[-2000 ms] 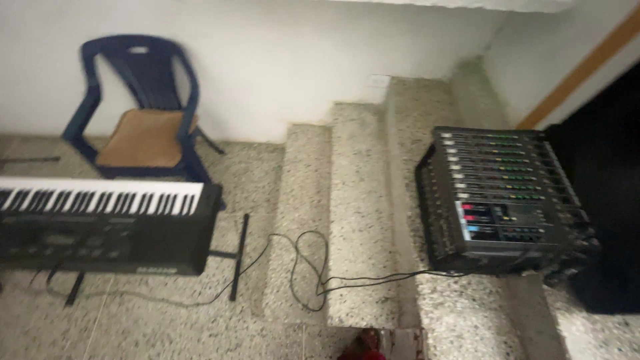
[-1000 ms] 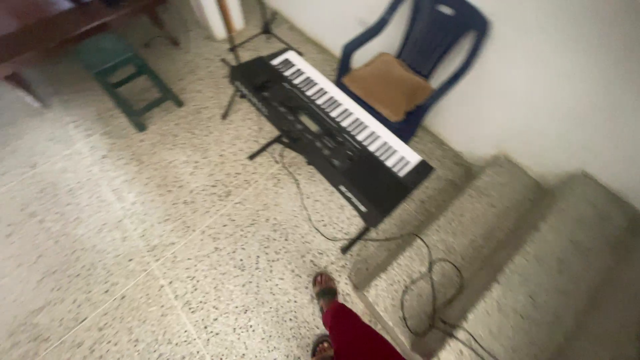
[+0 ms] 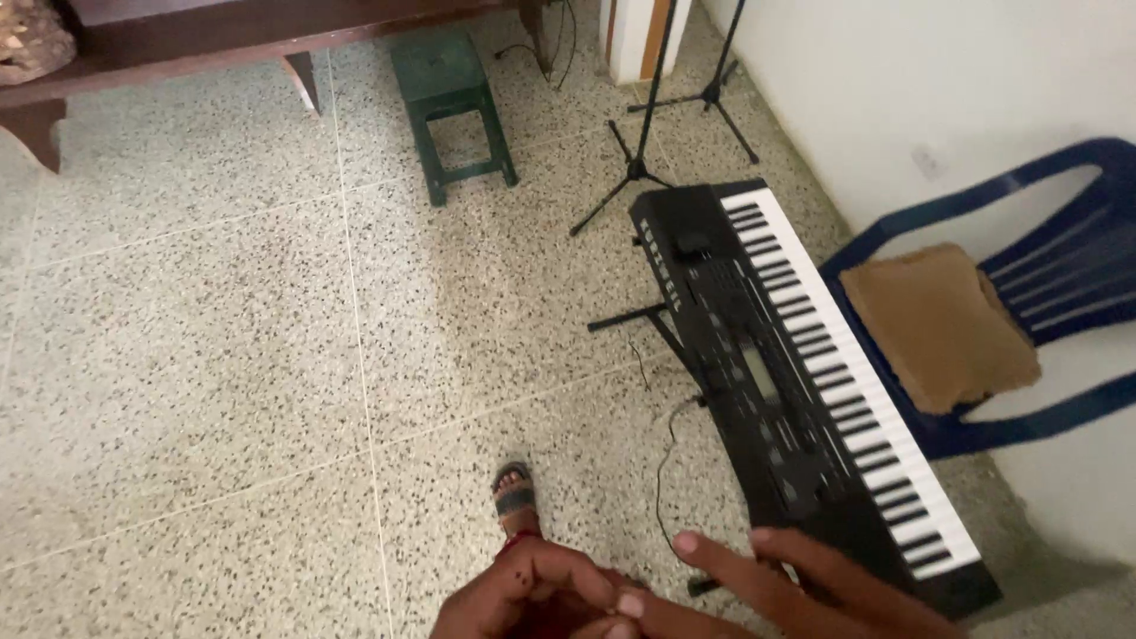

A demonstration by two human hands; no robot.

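Both my hands show at the bottom edge, close together. My left hand (image 3: 541, 590) has its fingers curled; whether anything lies inside them is hidden. Its fingers meet those of my right hand (image 3: 781, 590), whose other fingers are spread and stretch toward the lower end of a black Kurzweil electronic keyboard (image 3: 754, 355). In the picture, that hand overlaps the keyboard's corner; I cannot tell if it touches it. The keyboard rests on a black stand (image 3: 661, 324), with a thin cable (image 3: 661, 470) hanging beside it.
A blue plastic chair (image 3: 896, 222) with a brown cushion (image 3: 941, 328) stands right of the keyboard by the white wall. Black tripod stands (image 3: 636, 169) rise behind it. A green plastic stool (image 3: 439, 67) and a dark wooden bench (image 3: 222, 35) are farther off. My sandalled foot (image 3: 515, 497) is on the speckled floor.
Both hands have come into view at the bottom. The view has swung left, away from the stairs and the audio mixer seen two seconds ago, and the keyboard now appears closer.
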